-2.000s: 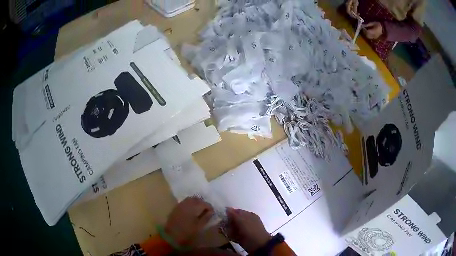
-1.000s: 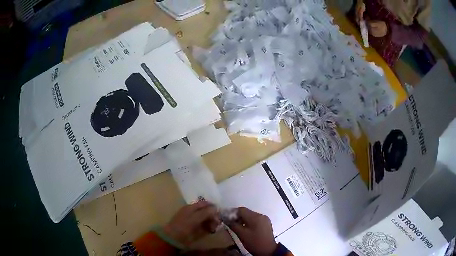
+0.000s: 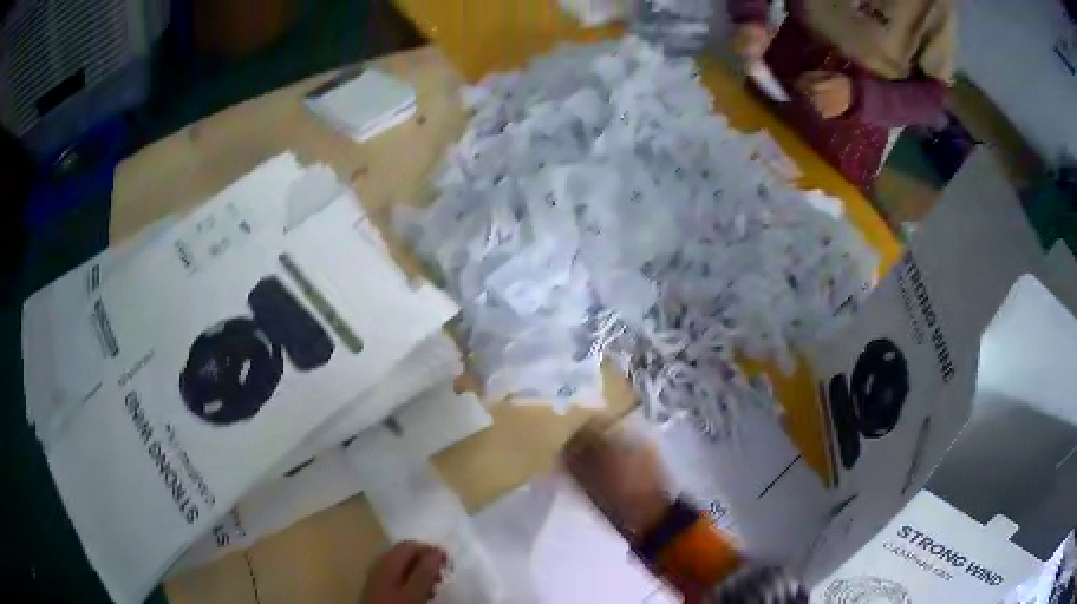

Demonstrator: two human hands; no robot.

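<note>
My left hand [image 3: 408, 575] is low in the picture, cut off by the bottom edge, beside a strip of small plastic bags [image 3: 423, 507]. Its fingers are curled; whether it holds anything is unclear. My right hand [image 3: 617, 470] is blurred, just below the near edge of the large heap of bagged cables [image 3: 638, 224]; I cannot tell if it holds anything. Loose white cables [image 3: 697, 383] lie at the heap's near edge, just beyond my right hand. A flat white carton [image 3: 591, 549] lies under my right forearm.
Flat "STRONG WIND" colour boxes [image 3: 130, 389] are stacked at left. An erected box [image 3: 933, 549] with a raised flap stands at right. A small white square thing [image 3: 361, 104] lies at the far edge. A person [image 3: 868, 83] stands beyond the yellow surface [image 3: 815, 177].
My right hand has moved away from my left, up and forward toward the heap. My left hand is lower in the picture. The camera view has shifted, showing more of the far side.
</note>
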